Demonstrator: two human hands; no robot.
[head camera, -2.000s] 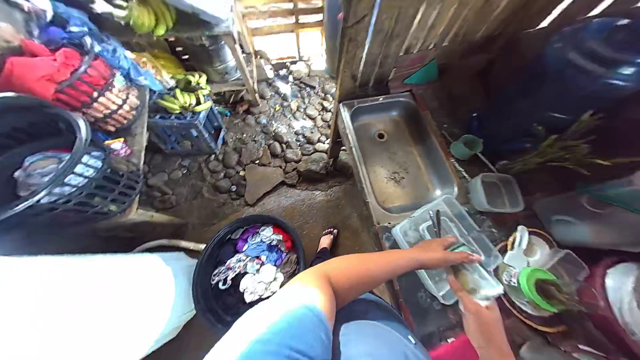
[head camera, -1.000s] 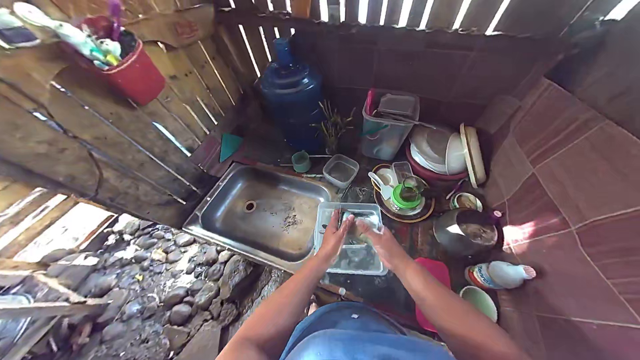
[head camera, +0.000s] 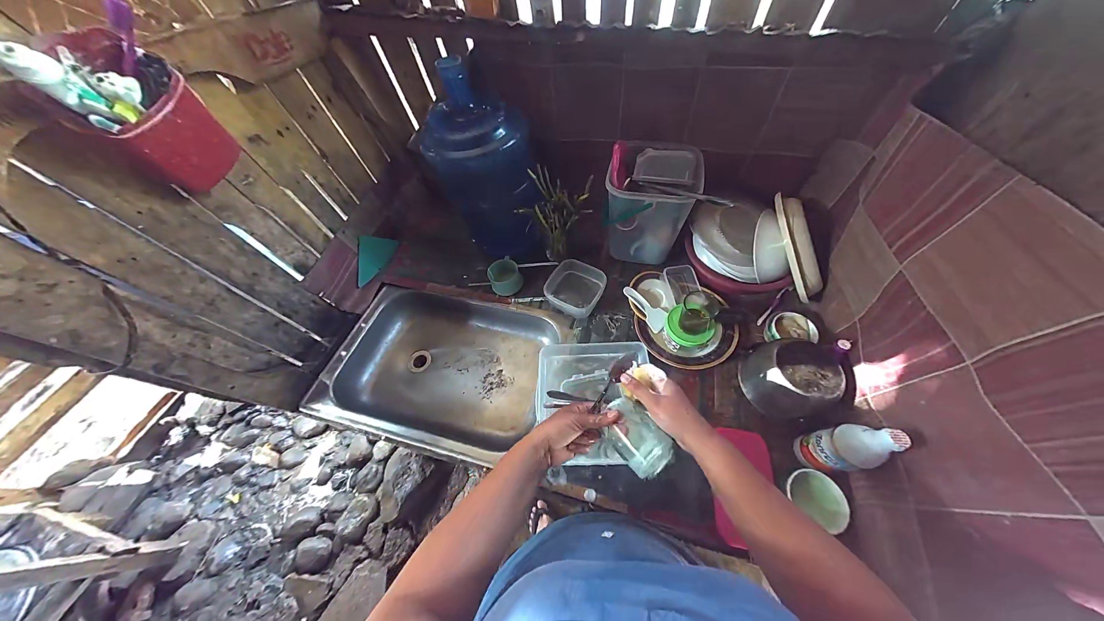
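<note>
My left hand (head camera: 576, 434) grips the handle of a dark spoon (head camera: 614, 376), its bowl pointing up and away from me. Beside it, my right hand (head camera: 662, 402) holds a yellowish sponge (head camera: 644, 378) against the spoon. Below both hands is a clear plastic container (head camera: 638, 438), partly over a larger clear plastic tub (head camera: 595, 355); what supports it cannot be told. Another dark utensil (head camera: 565, 397) lies across the tub. The tub sits at the right end of a stainless steel sink (head camera: 448, 362), which has dark bits scattered in its basin.
Beyond stand a blue water jug (head camera: 483, 164), a green mug (head camera: 504, 276), a square container (head camera: 575, 288) and a lidded bin (head camera: 651, 216). To the right are a plate with dishes (head camera: 733, 341), stacked plates (head camera: 733, 241), a dark pot (head camera: 793, 379), a bottle (head camera: 849, 447) and a bowl (head camera: 818, 500).
The view has swung from the floor and laundry basin to the sink counter. My left hand now has a dark spoon in its fingers, and the sponge shows in my right hand.
</note>
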